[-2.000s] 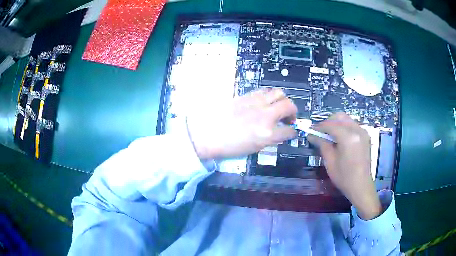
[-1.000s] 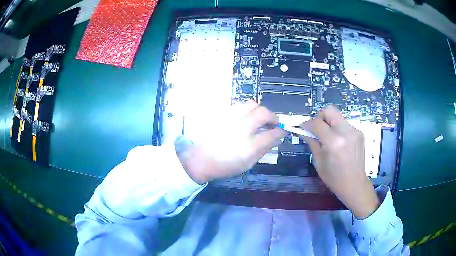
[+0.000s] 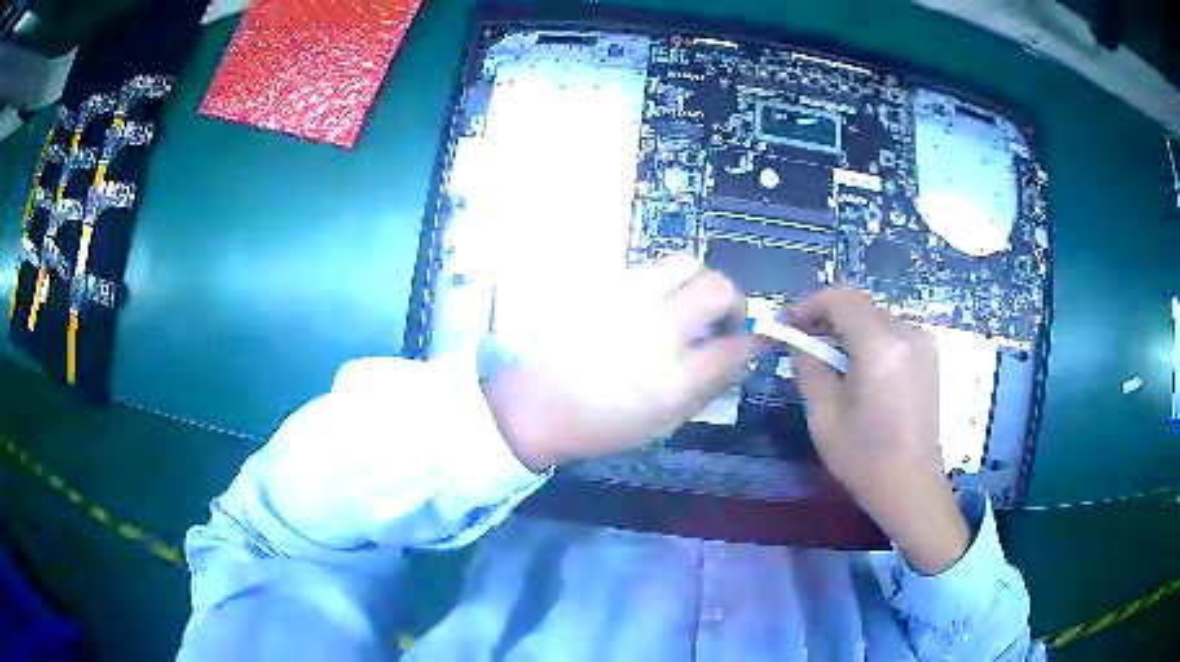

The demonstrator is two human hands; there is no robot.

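Note:
The laptop top case [image 3: 447,246] lies open side up in front of me, with the dark motherboard [image 3: 893,265] inside. A white flat ribbon cable [image 3: 805,341] with a blue end spans between my hands above the case's lower middle. My left hand [image 3: 621,356] is bare, partly washed out by glare, and pinches the blue end. My right hand [image 3: 874,401] is bare, with its fingers at the cable's other part. My fingers hide the spot beneath them, so I cannot tell whether the cable touches the connector.
A red bubble wrap bag [image 3: 311,65] lies at the upper left. Rows of small cable assemblies [image 3: 88,213] lie on a black mat [image 3: 97,343] at the far left. A small white piece [image 3: 1131,384] lies on the green bench mat [image 3: 1100,427] at the right.
The view has shifted slightly, so the case sits a little further right and higher. Both hands stay at the ribbon cable, and more of its white strip shows between them than a second ago.

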